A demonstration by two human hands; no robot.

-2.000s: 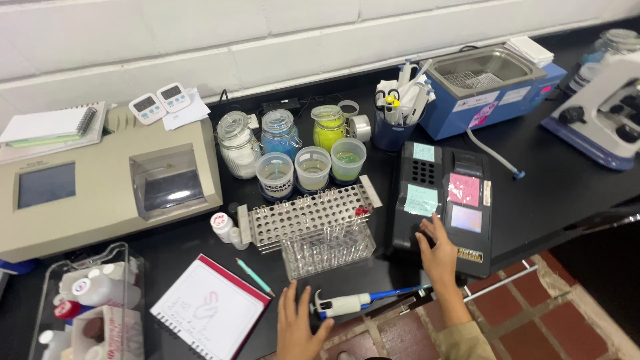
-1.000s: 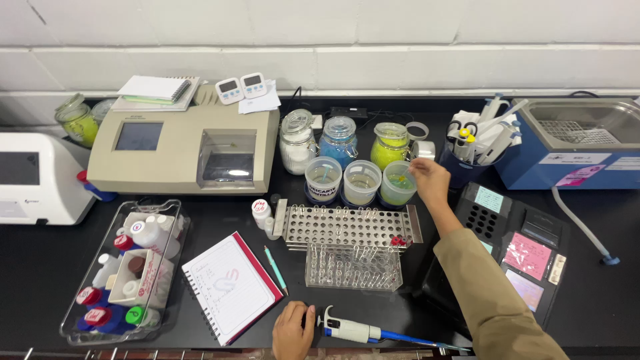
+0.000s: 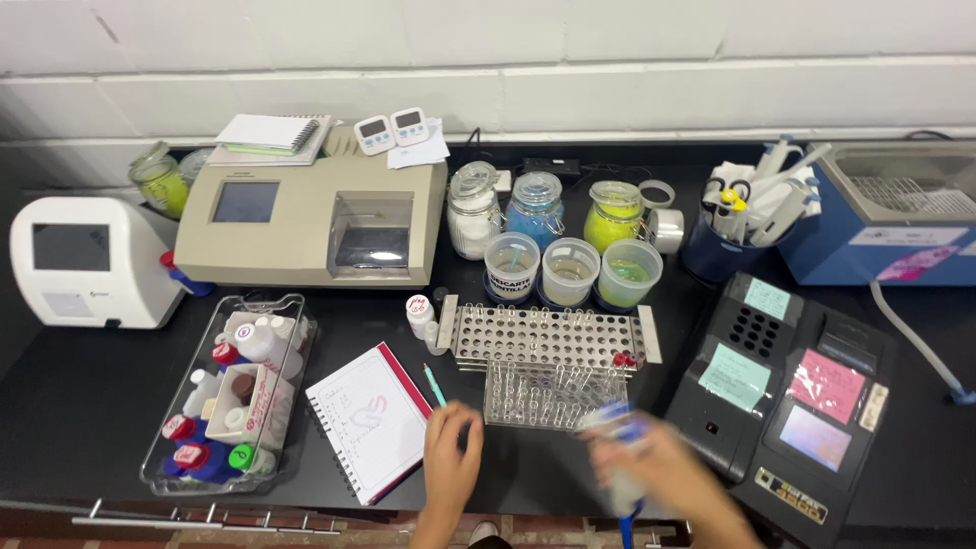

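Note:
My right hand (image 3: pixel 648 457), blurred, grips a white and blue micropipette (image 3: pixel 621 465) in front of the clear test tube rack (image 3: pixel 492 415). My left hand (image 3: pixel 454 450) rests at the spiral notebook's right edge, just below a teal pen (image 3: pixel 435 383); whether its curled fingers hold anything is hidden. Handwriting covers the open page of the notebook (image 3: pixel 374 419). Glass tubes stand in the clear rack. Behind it is a metal test tube rack (image 3: pixel 650 335) with glass tubes and red-capped tubes at its right end. Small white bottles (image 3: pixel 418 316) stand left of the metal rack.
Plastic cups (image 3: pixel 570 271) and lidded glass jars (image 3: pixel 473 213) stand behind the racks. A clear bin (image 3: pixel 301 366) of reagent bottles is at left, beside a beige analyzer (image 3: pixel 305 175). At right are a black analyzer (image 3: pixel 732 450), a pipette holder (image 3: pixel 713 252) and a blue water bath (image 3: pixel 831 244).
My right hand has left the right-hand cup and come toward the front edge. It has picked up the micropipette, which lay on the bench. My left hand has moved slightly up toward the pen.

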